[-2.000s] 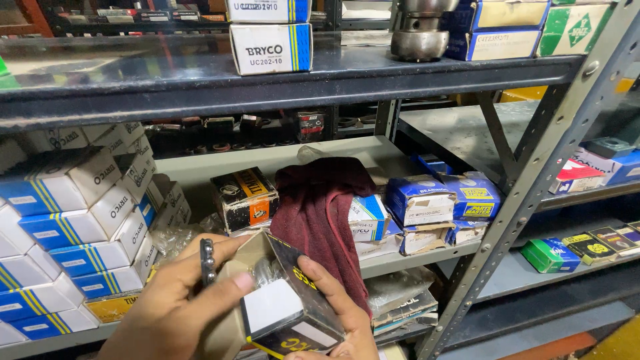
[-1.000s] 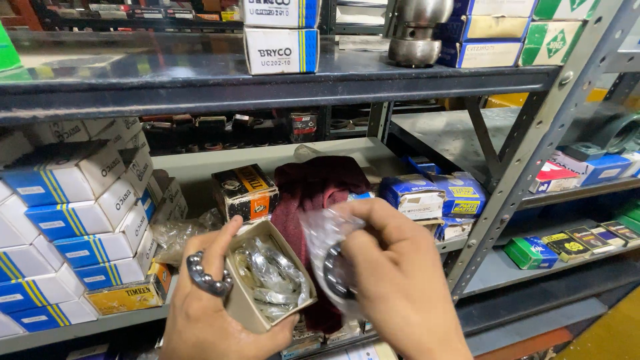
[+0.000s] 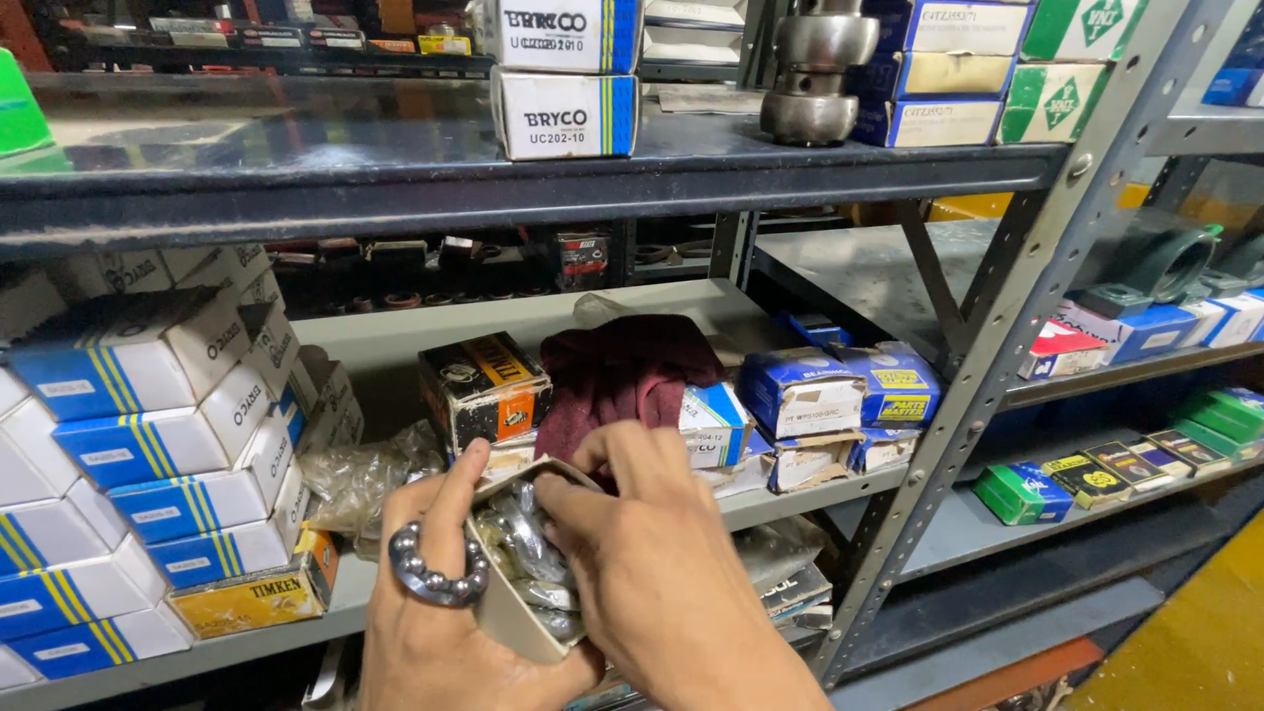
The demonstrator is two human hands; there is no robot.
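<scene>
My left hand (image 3: 434, 612) grips an open cardboard box (image 3: 509, 612) from the left and below. A ball bearing (image 3: 439, 565) with bare steel balls sits around one of its fingers like a ring. Inside the box lie several metal parts in clear plastic bags (image 3: 538, 538). My right hand (image 3: 642, 533) reaches over the box's right side with its fingertips down in the opening; whether they hold a part is hidden. Just behind the box, a maroon cloth (image 3: 622, 370) lies over other boxes, beside a black and orange Timken box (image 3: 484, 385).
Bryco boxes (image 3: 148, 365) are stacked at left, with crumpled plastic bags (image 3: 370, 474) beside them. Blue boxes (image 3: 802, 390) stand right of the cloth. A dark metal shelf (image 3: 395, 193) crosses above my hands, and a perforated upright (image 3: 997, 326) rises at right.
One second ago my right hand held a bagged ring-shaped part right of the box; now its fingers are inside the box. My left hand still holds the box with the bearing around its finger.
</scene>
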